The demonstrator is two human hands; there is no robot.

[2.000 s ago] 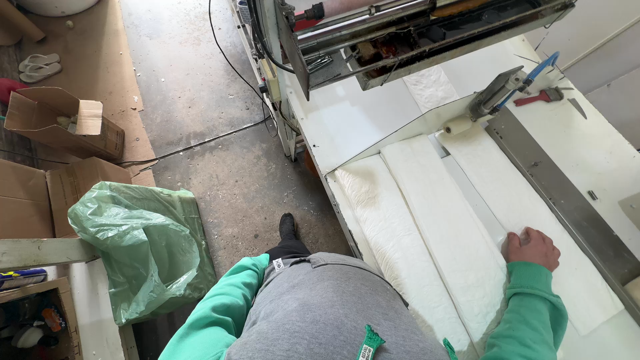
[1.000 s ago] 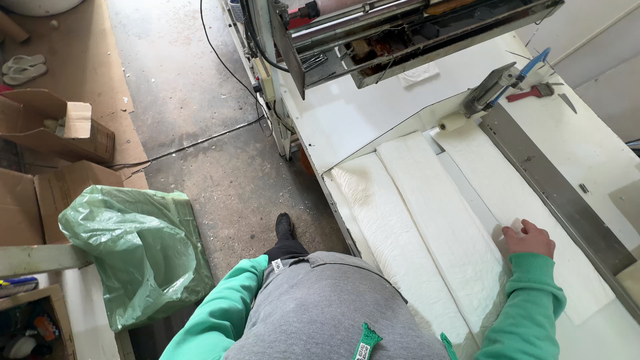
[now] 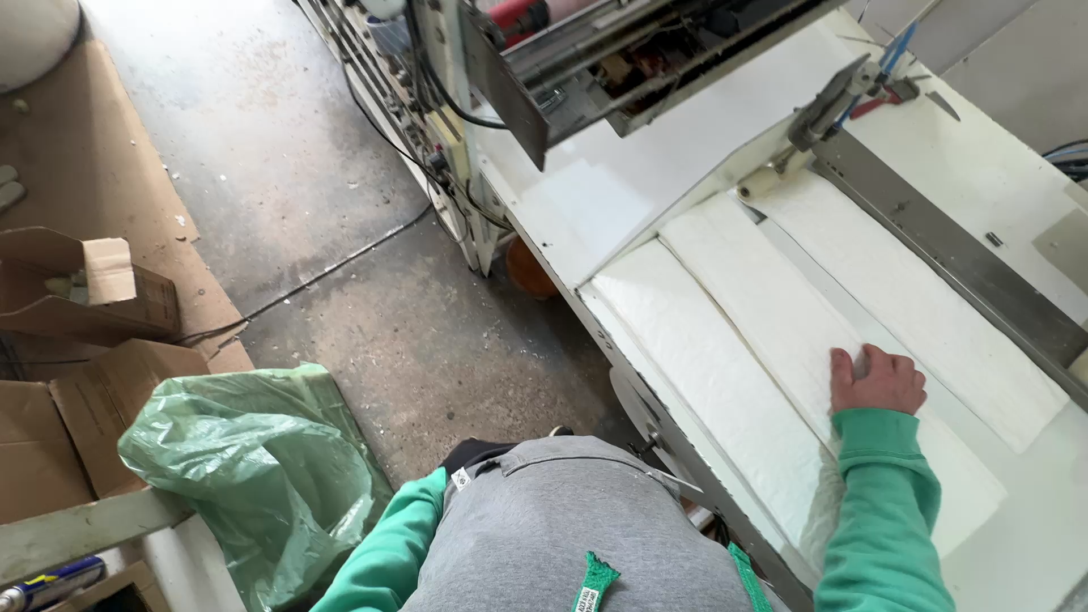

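Note:
Three long white padded strips lie side by side on the white machine table: a left strip, a middle strip and a right strip. My right hand rests on the middle strip near its right edge, fingers bent; whether it pinches the material cannot be told. The right strip lies beside a grey metal bar. At the strips' far end sits a small white roller on a metal arm. My left hand is out of sight; only its green sleeve shows beside my body.
A machine frame with rails stands over the table's far part. A red-handled tool lies at the back. On the left are a green plastic bag, an open cardboard box and a black cable across the floor.
The view has shifted. My right hand has moved left, from beside the right strip onto the middle one. A small white piece on the far table earlier is no longer seen.

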